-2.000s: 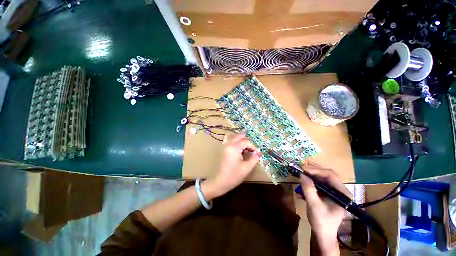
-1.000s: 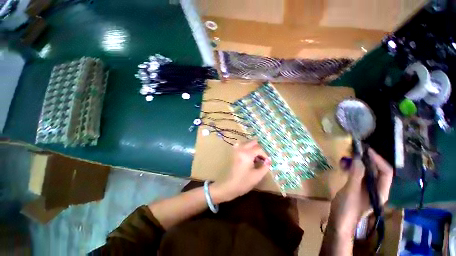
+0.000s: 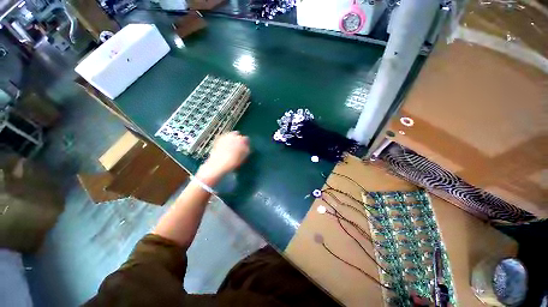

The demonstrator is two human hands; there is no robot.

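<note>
My left hand [image 3: 228, 153] is over the green mat at the near right edge of the panel stack [image 3: 207, 111]; its fingers are curled and I cannot tell whether it holds anything. The PCB panel [image 3: 404, 240] lies on the cardboard work mat [image 3: 306, 252], with several thin leads [image 3: 348, 237] running from its left edge to small discs. The soldering iron [image 3: 440, 279] shows partly over the panel's lower right, cut by the bottom edge. My right hand is not clearly visible; only a small reddish patch shows at the bottom edge. The lead bundle [image 3: 318, 138] lies behind the work mat.
The round tin [image 3: 509, 280] stands right of the panel. An upright cardboard screen [image 3: 481, 120] and a pale post [image 3: 396, 72] rise behind. A white box [image 3: 123, 59] is at the far left of the bench. An open carton [image 3: 135, 171] is below the bench edge.
The view has swung left. My left hand has left the panel's edge and moved left to the panel stack. The iron has moved from the tin back over the panel.
</note>
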